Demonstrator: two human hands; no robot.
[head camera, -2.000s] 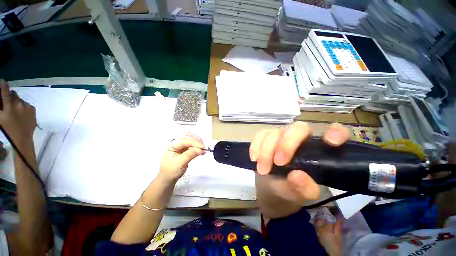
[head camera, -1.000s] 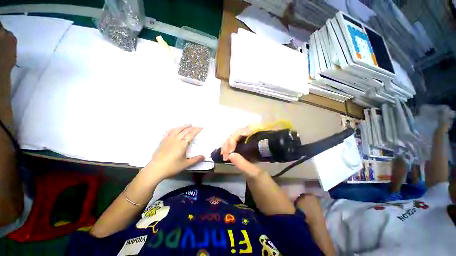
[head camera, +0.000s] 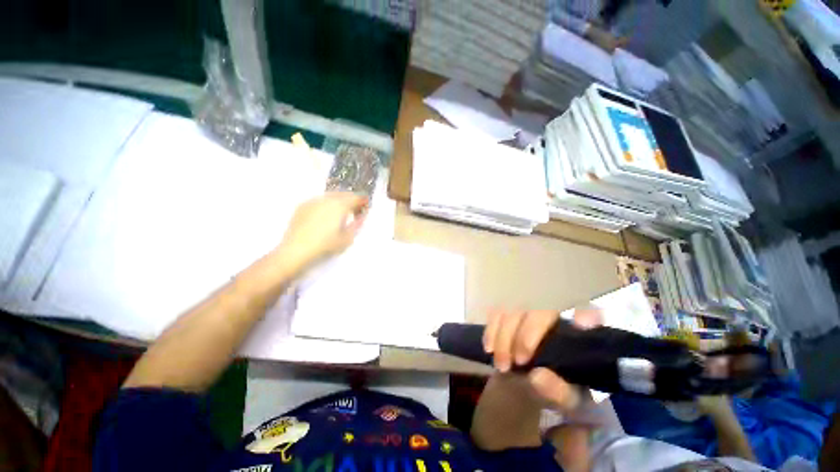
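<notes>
My right hand (head camera: 534, 350) is closed around the black electric screwdriver (head camera: 599, 358), held nearly level over the bench's front edge with its nose pointing left. A white unit (head camera: 382, 293) lies flat on the bench in front of me, left of the nose. My left hand (head camera: 327, 224) is at the near edge of the screw box (head camera: 354, 170), fingertips bent together. Whether it holds a screw cannot be seen. The screw box is full of greyish screws.
A screw bag (head camera: 230, 124) stands by the metal post (head camera: 247, 55). Stacked white units (head camera: 474, 175) sit at the back centre. A face-up unit (head camera: 645, 138) tops another stack to the right. A white slab (head camera: 26, 217) lies far left. Another person's arm (head camera: 728, 429) shows at lower right.
My left hand has moved from the unit up to the screw box. The screwdriver has moved right, away from the unit's near edge, and lies more level. The view has shifted.
</notes>
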